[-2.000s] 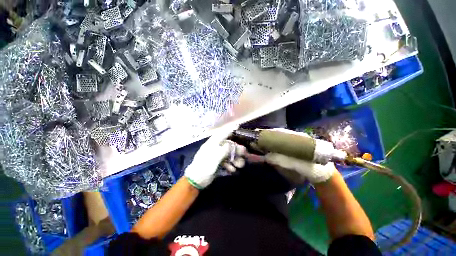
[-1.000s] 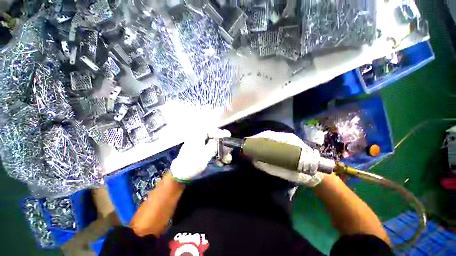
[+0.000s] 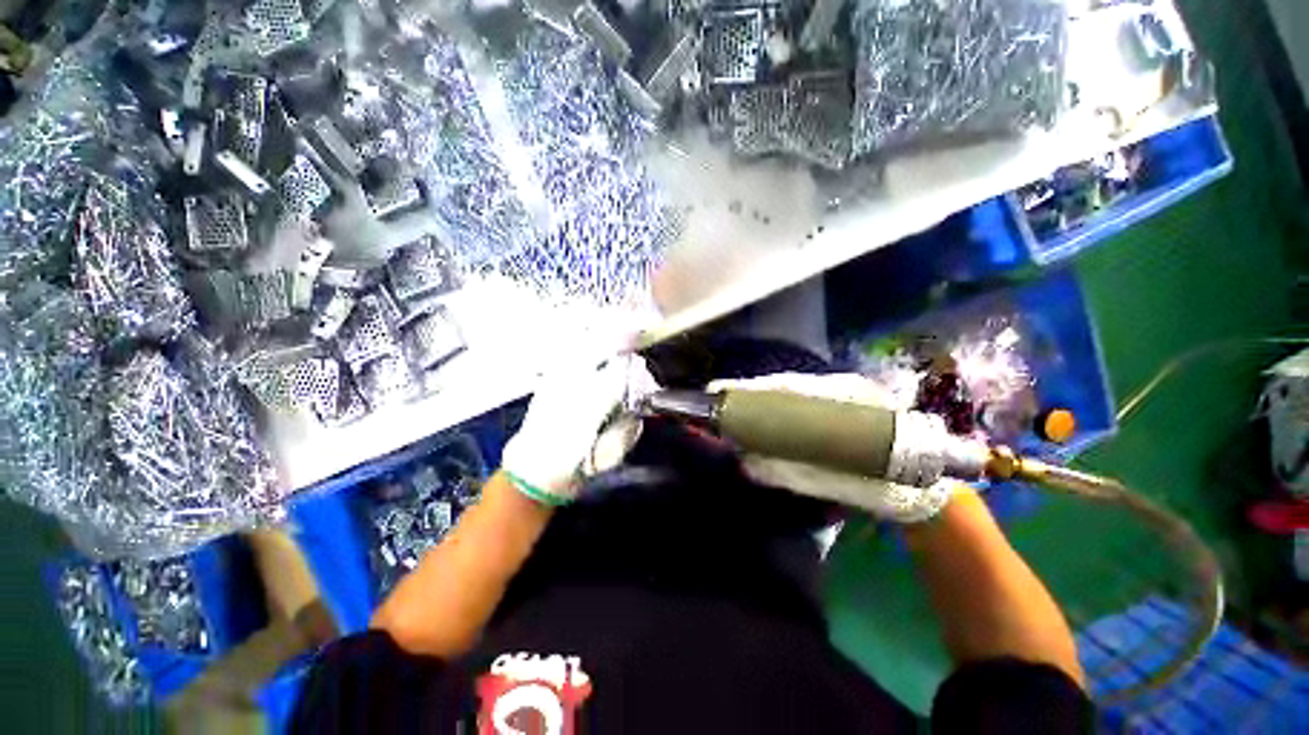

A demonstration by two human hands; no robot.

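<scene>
My right hand (image 3: 861, 488), in a white knit glove, is wrapped around an olive-tan air tool (image 3: 804, 431). The tool lies nearly level over my lap, its dark metal nose pointing left. My left hand (image 3: 567, 431), in a white glove with a green-edged cuff, is at the nose tip. Its fingers are curled around a small metal part (image 3: 627, 402), mostly hidden by the fingers and glare. An air hose (image 3: 1148, 534) curves from the brass fitting (image 3: 1005, 464) at the tool's rear.
Perforated metal brackets (image 3: 305, 381) and a pile of thin silver pins (image 3: 574, 201) cover the white table (image 3: 388, 442). Bulging clear bags of pins (image 3: 158, 431) lie left and right. Blue bins with metal parts (image 3: 424, 520) sit below the edge; one bin (image 3: 1098, 359) is beyond the tool.
My left hand first moved left with the part and tool nose, then slightly back right and up. The tool shifted left, then a little right. My right hand stays around it.
</scene>
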